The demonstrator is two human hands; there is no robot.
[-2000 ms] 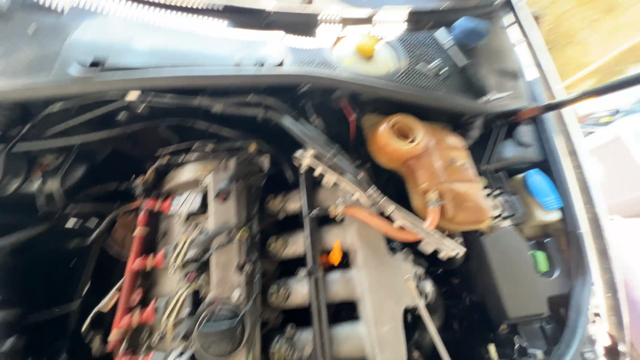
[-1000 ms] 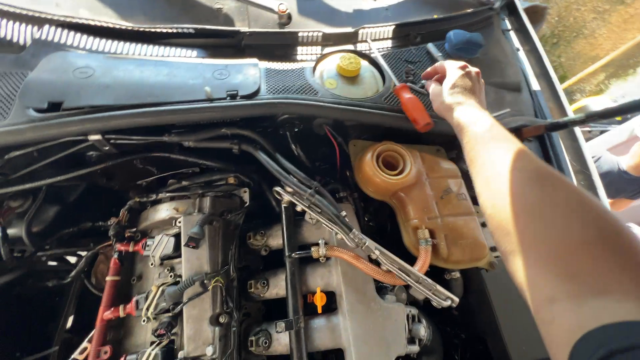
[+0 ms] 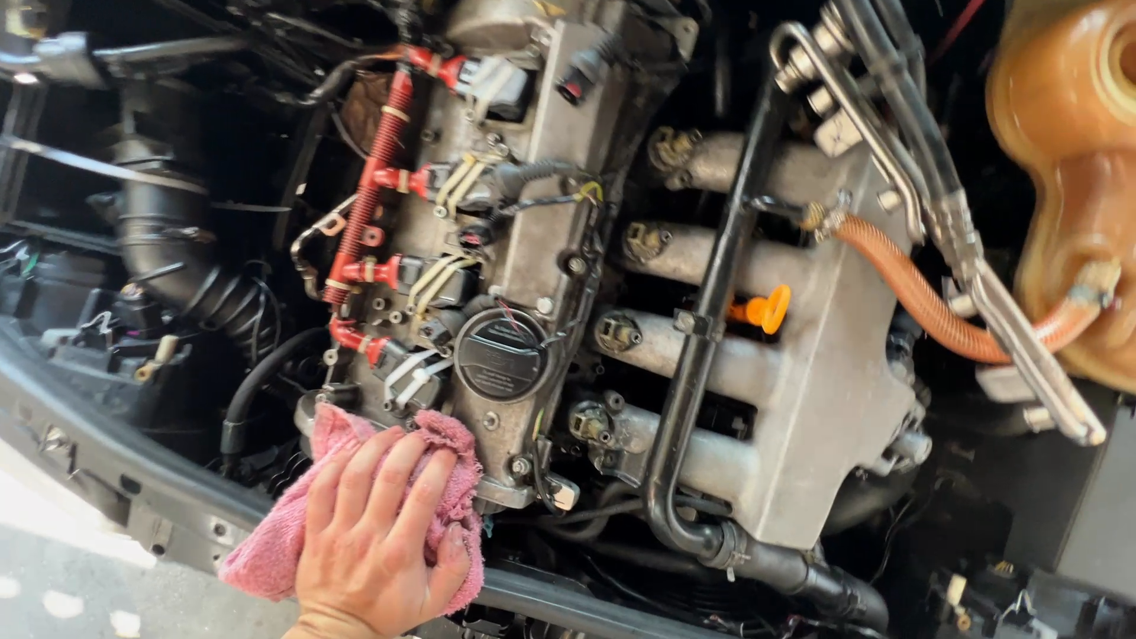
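Observation:
My left hand lies flat over a pink terry cloth, its fingers slightly bent into the fabric and the thumb against its right side. The bunched cloth rests on the front end of the engine's metal valve cover, just below the black oil filler cap. What the cloth covers is hidden. Above it, ignition coils with pale cable ties sit along a red corrugated wiring conduit. My right hand is out of view.
The metal intake manifold carries an orange dipstick handle. A black pipe crosses its runners. An orange-brown hose leads to the coolant tank at right. The front body edge runs across the lower left.
One second ago my right hand was near the red-handled screwdriver by the windshield cowl; it has left the view. My left hand and the pink cloth have come in. The view is closer to the engine.

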